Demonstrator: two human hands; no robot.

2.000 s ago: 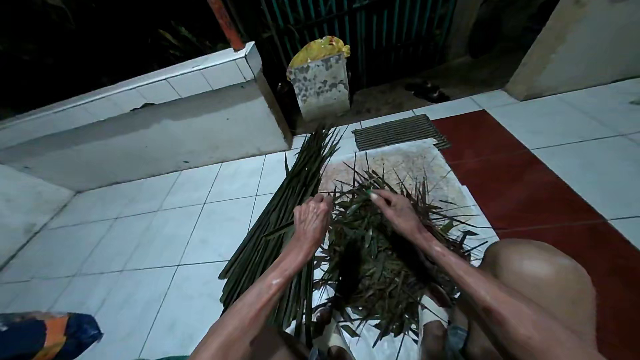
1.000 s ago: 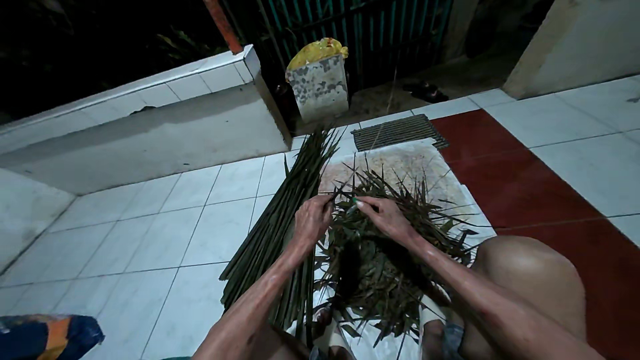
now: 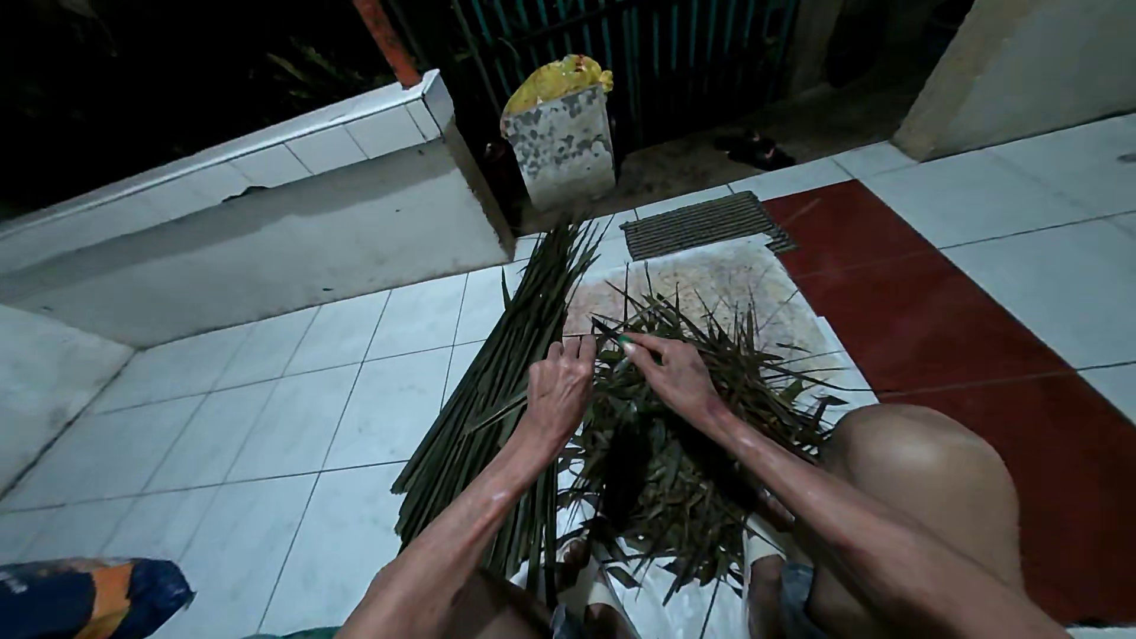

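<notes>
My left hand [image 3: 561,383] is closed around a long green leaf strip [image 3: 497,412], whose end sticks out to the left of the wrist. My right hand [image 3: 670,373] pinches a small dark blade with a green part at the thumb, probably a knife [image 3: 607,330], close to the left fingertips. Beneath both hands lies a heap of cut leaf pieces [image 3: 701,479]. Left of the heap runs a bundle of long narrow leaves [image 3: 497,382], palm-like, laid lengthwise. A pale stained sheet [image 3: 719,284] is under the heap.
White floor tiles [image 3: 257,435] surround the work, with a red tiled strip [image 3: 941,355] at right. A ribbed mat [image 3: 697,224] lies beyond the sheet. Behind stand a low wall [image 3: 266,222] and a bin [image 3: 561,151] with a yellow bag. A blue and orange packet [image 3: 98,596] lies lower left.
From two seconds ago to one second ago my hands came closer together over the heap. They remain close now, with the left hand slightly lower than a second ago.
</notes>
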